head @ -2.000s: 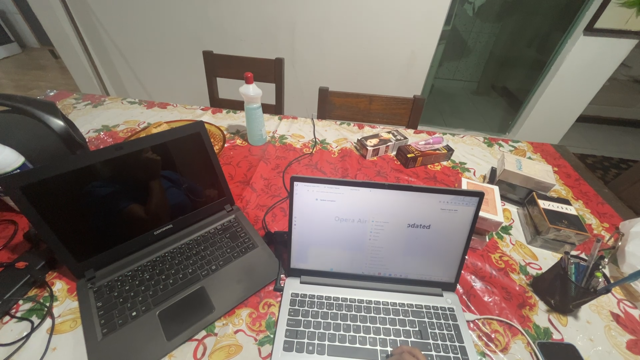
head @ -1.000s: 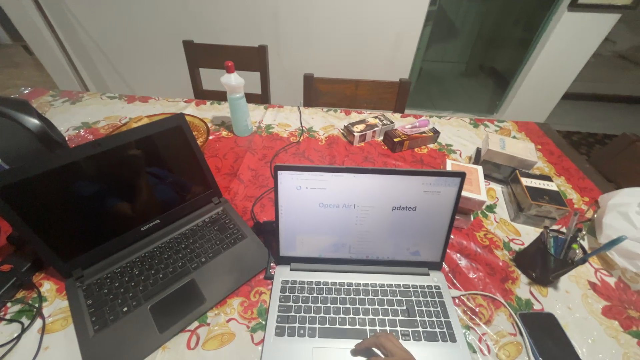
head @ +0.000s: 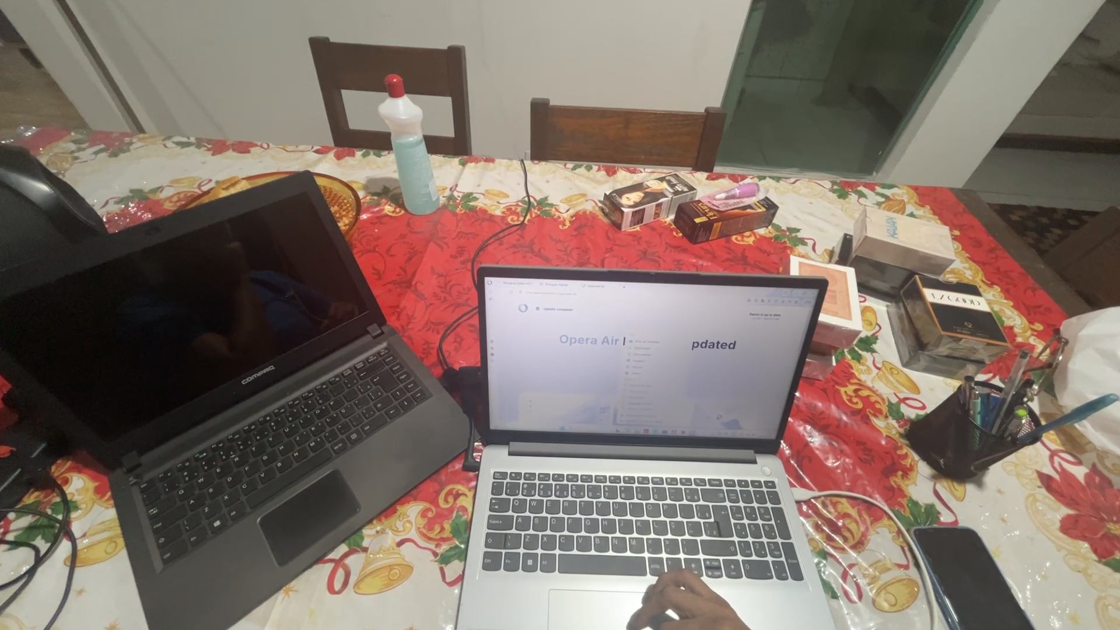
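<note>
My right hand rests at the lower edge of a silver laptop, its fingers bent just below the keyboard beside the right part of the touchpad. It holds nothing that shows. The silver laptop's screen is lit, with a browser page and a menu list open over it. To its left stands a dark grey Compaq laptop, lid raised and screen dark, with a faint reflection. A white cable runs from the silver laptop's right side past a smartphone with a dark screen. My left hand is out of view.
A plastic bottle with a red cap stands behind the laptops, near a round basket. Several small boxes lie at the back right. A mesh pen holder is on the right, near a white bag. Black cables lie at left.
More of my right hand shows at the silver laptop's touchpad edge than two seconds ago, when only fingertips were in view. The view has shifted somewhat.
</note>
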